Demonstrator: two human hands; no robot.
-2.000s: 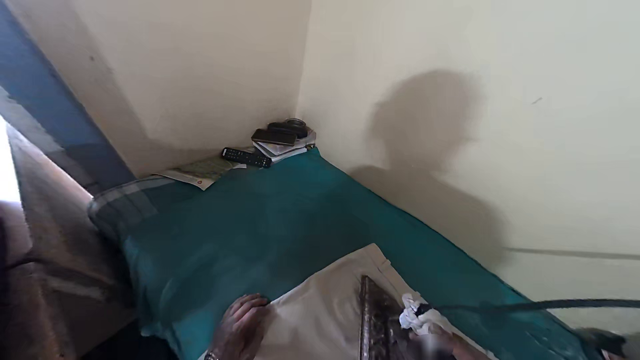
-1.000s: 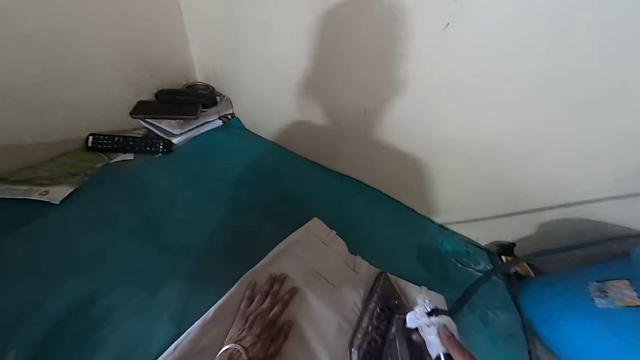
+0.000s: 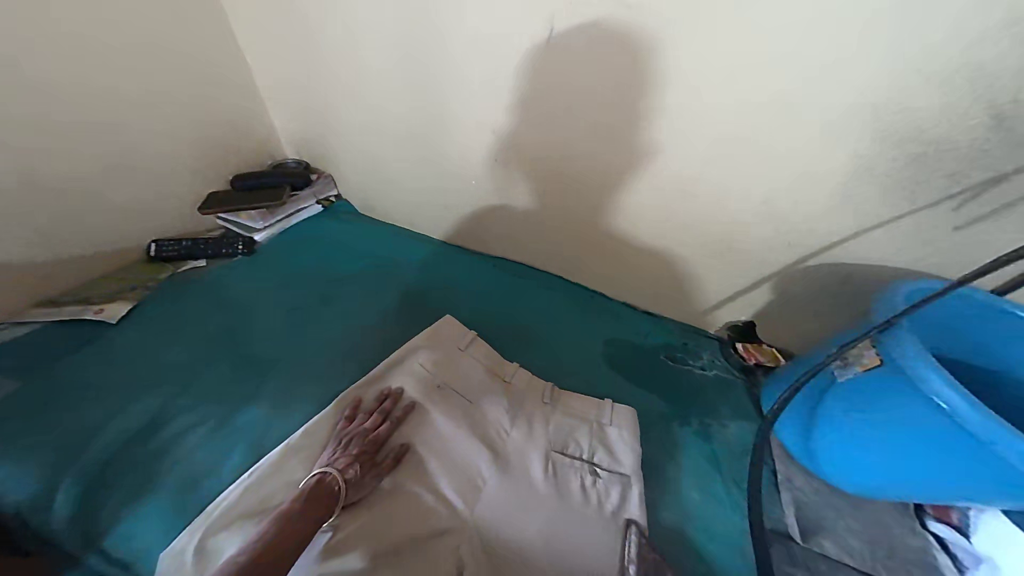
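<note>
Beige trousers [image 3: 512, 448] lie spread on a green cloth-covered surface, their waistband pointing to the upper right. My left hand [image 3: 366, 440], with a bangle at the wrist, rests flat on the left part of the trousers, fingers apart and holding nothing. At the bottom edge, by the right side of the trousers, the dark metal tip of an iron [image 3: 640, 552] shows. My right hand is out of view, and most of the iron is cut off by the frame.
A black cord [image 3: 760, 448] loops down at the right, in front of a blue plastic tub [image 3: 904, 416]. A remote control [image 3: 200, 247], a phone [image 3: 243, 199] and papers [image 3: 276, 224] lie in the far left corner against the walls. The green cloth [image 3: 304, 320] reaches the wall.
The iron and my right hand, visible one second ago, have moved down, leaving only the iron's tip in view. My left hand remains flat on the trousers. The view has shifted to the right since two seconds ago.
</note>
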